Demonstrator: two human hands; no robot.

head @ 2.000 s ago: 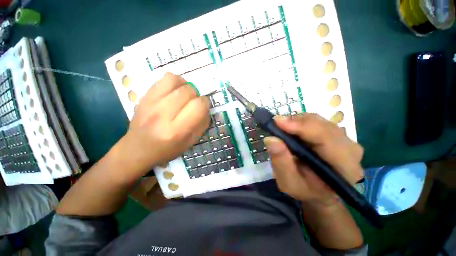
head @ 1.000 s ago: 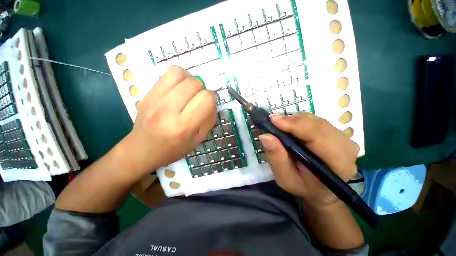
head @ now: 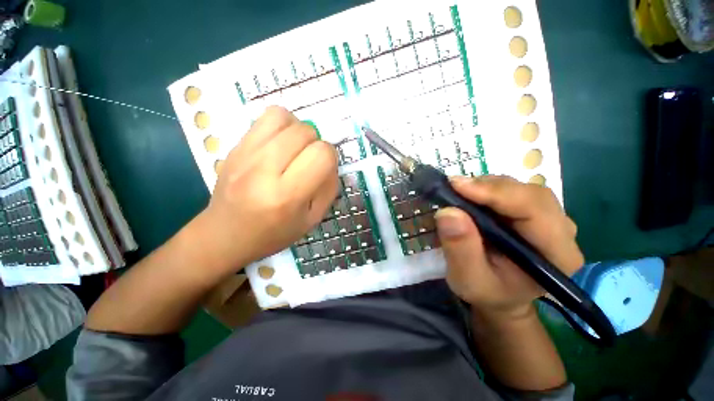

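Observation:
A white carrier tray (head: 317,290) with round tan holes along two sides lies tilted in front of me, holding PCB panels (head: 344,227) with green edge strips. My right hand (head: 509,243) grips a black soldering iron (head: 501,223); its metal tip is at the tray's middle, over the strip between the upper panels. My left hand (head: 274,184) is closed over the tray's left part, with a green bit (head: 311,128) at its fingertips. Thin solder wire (head: 117,99) runs from the left edge towards this hand. Glare washes out the upper panels, so contact at the tip is unclear.
Stacked white trays (head: 69,157) with panels stand at left, a green cylinder (head: 45,13) beyond them. A yellow-rimmed roll (head: 656,27) is at upper right, a black smartphone (head: 668,157) below it, then a light blue plastic item (head: 626,294). A grey sleeve or cloth (head: 39,317) shows at lower left.
The iron and my right hand have moved slightly right, the tip a little up and right since one second ago. The tray has shifted slightly in view. My left hand stays nearly in place, still closed.

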